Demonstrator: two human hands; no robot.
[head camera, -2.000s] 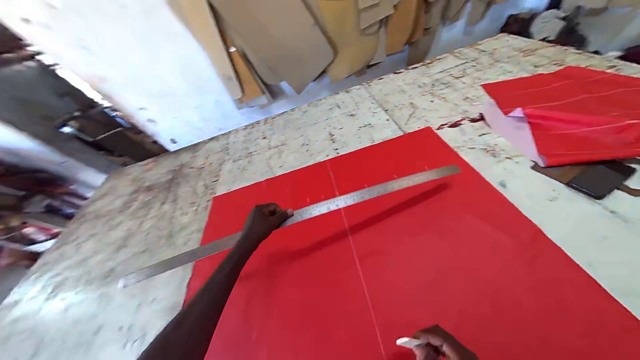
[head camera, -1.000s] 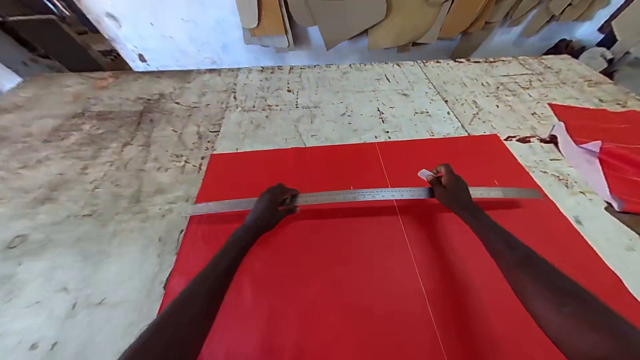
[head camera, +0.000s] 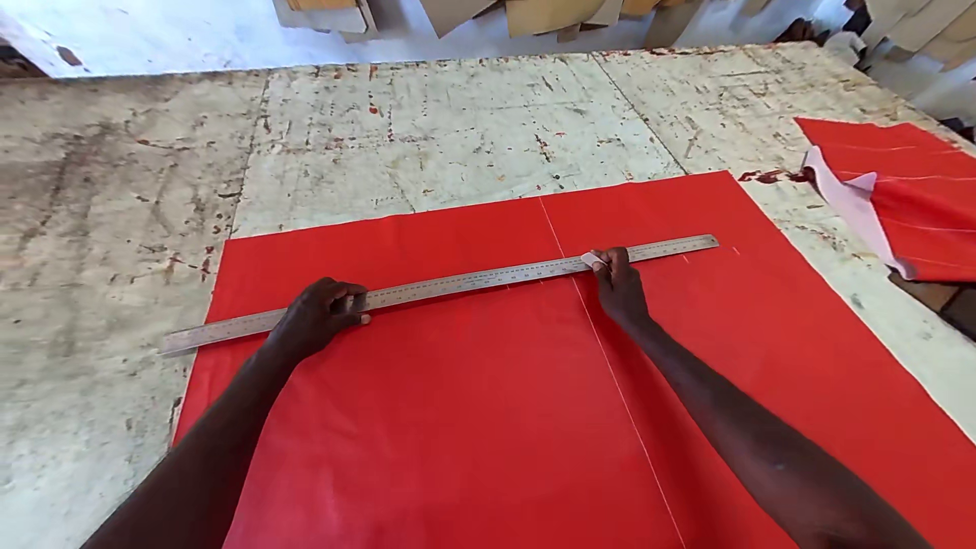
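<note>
A long metal ruler lies slantwise over a large red sheet of material, its left end past the sheet's left edge. My left hand grips the ruler left of its middle, thumb at the lower edge. My right hand holds a small white piece of chalk at the ruler, close to where a long white line passes under it. Several short white marks show near the ruler's lower edge and beyond its right end.
The sheet lies on a worn, stained table. A second red piece with a pale underside and white lines is at the right, with a dark object below it. Cardboard-like patterns hang along the back wall.
Two seconds ago my right hand was low on the sheet, away from the ruler; it is now at the ruler. Since one second ago the ruler has shifted on the sheet and tilts more. The view has turned.
</note>
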